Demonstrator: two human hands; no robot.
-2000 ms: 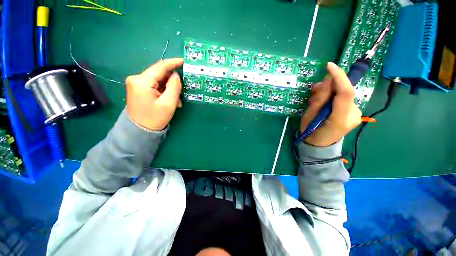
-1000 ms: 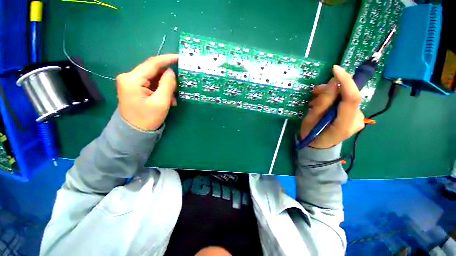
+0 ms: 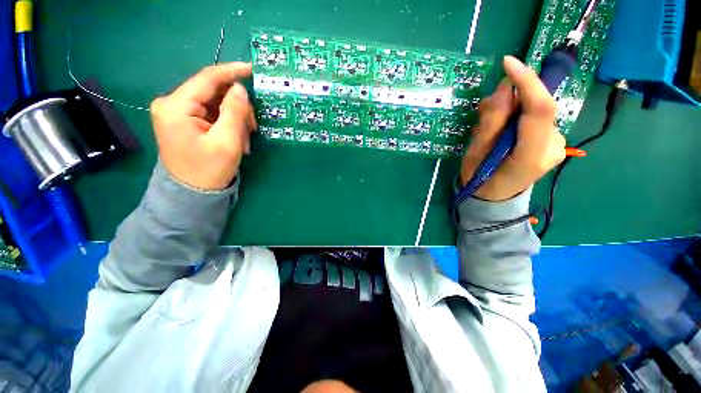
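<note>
A green PCB panel (image 3: pixel 361 96) with a pale strip across it is held by its two short ends over the green mat. My left hand (image 3: pixel 204 127) pinches its left end between thumb and fingers. Solder wire (image 3: pixel 115 100) runs from the left into my left hand, and a thin end sticks up above the fingers. My right hand (image 3: pixel 515 134) grips the panel's right end and also holds the dark blue soldering iron (image 3: pixel 556 66). The iron's silver barrel points up and away, over a second PCB panel (image 3: pixel 570 107); its tip is cut off by the top edge.
A solder spool (image 3: pixel 58 140) lies at the left, beside a blue bin (image 3: pixel 23 219) and a blue rod with a yellow end (image 3: pixel 24 46). The blue soldering station (image 3: pixel 642 46) is at the upper right. Orange handles (image 3: pixel 575 153) and a black cord (image 3: pixel 588 143) lie right of my right hand.
The surroundings have shifted left and up in the view. The held panel has changed tilt, so its bright glare has shrunk to a narrower strip. Both hands keep their hold.
</note>
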